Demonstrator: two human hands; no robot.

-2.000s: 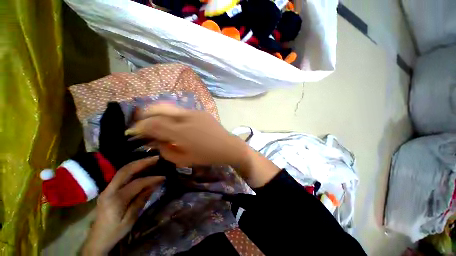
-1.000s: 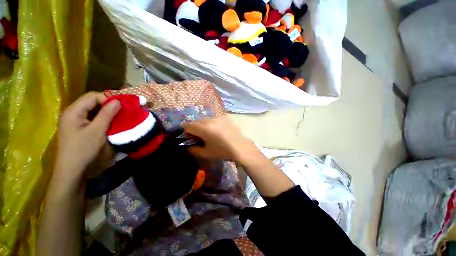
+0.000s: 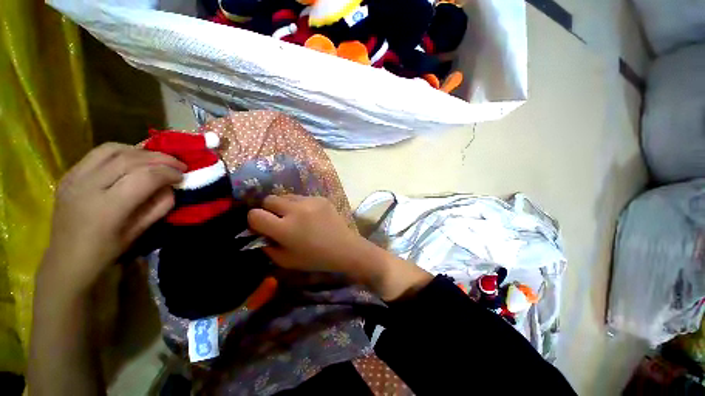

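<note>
A plush penguin (image 3: 205, 274) lies over the lap on the apron (image 3: 290, 334), its back up and its head away from me. Its Santa hat (image 3: 202, 158) is red with a white band, and a white pompom (image 3: 212, 140) shows at its right. The red scarf (image 3: 202, 211) shows below the head. A white label (image 3: 203, 339) hangs at the bottom beside an orange foot (image 3: 262, 294). My left hand (image 3: 116, 209) holds the hat and head from the left. My right hand (image 3: 305, 236) is closed on a small silvery tool (image 3: 253, 243), mostly hidden, at the penguin's right side.
A large white woven sack (image 3: 309, 93) full of penguins stands at the top. A yellow sack (image 3: 27, 139) is at the left. A crumpled white bag (image 3: 464, 232) with small penguins (image 3: 519, 298) lies on the floor at right. Grey stuffed sacks (image 3: 661, 255) line the right edge.
The penguin has shifted a little left and down, and its label hangs further left. My left hand has moved from the hat's top to its left side. My right hand has moved slightly left and down.
</note>
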